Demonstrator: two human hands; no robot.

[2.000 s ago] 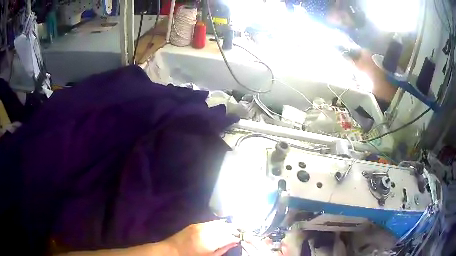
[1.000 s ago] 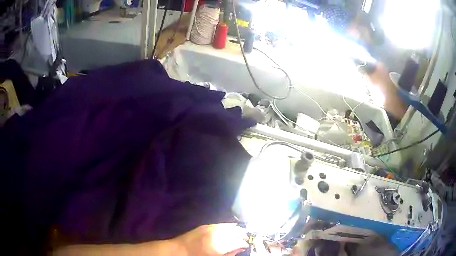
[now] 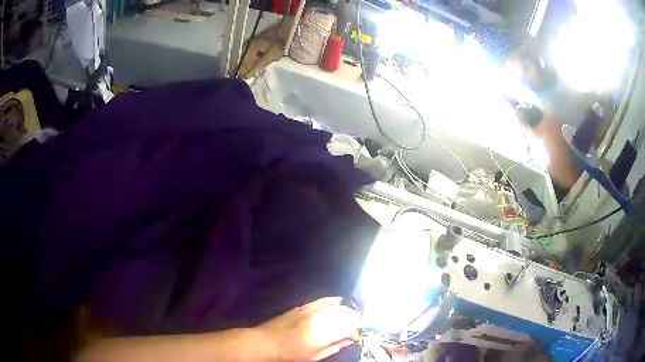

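Note:
A large dark purple garment (image 3: 191, 205) lies heaped left of the sewing machine (image 3: 495, 272), a white head with a blue stripe. My left hand (image 3: 318, 331) reaches in from the lower left with its fingers on the cloth beside the needle area; whether the fingers pinch the cloth is hard to tell. The machine lamp (image 3: 399, 272) glares strongly and washes out the needle and presser foot. A bit of my right hand (image 3: 396, 351) shows blurred at the bottom edge under the lamp, mostly cut off and hidden.
Behind the machine is a white trough (image 3: 318, 92) with scraps and crumpled bits. A beige thread cone (image 3: 312, 35) and a red one (image 3: 332, 54) stand on its far edge. Another person's arm (image 3: 559, 152) shows at the upper right. A yellowish square with a round grille (image 3: 14, 124) is far left.
The view has shifted, so machine, cloth and cones sit farther right in the picture. My left hand stays by the needle area. The heap looks much the same.

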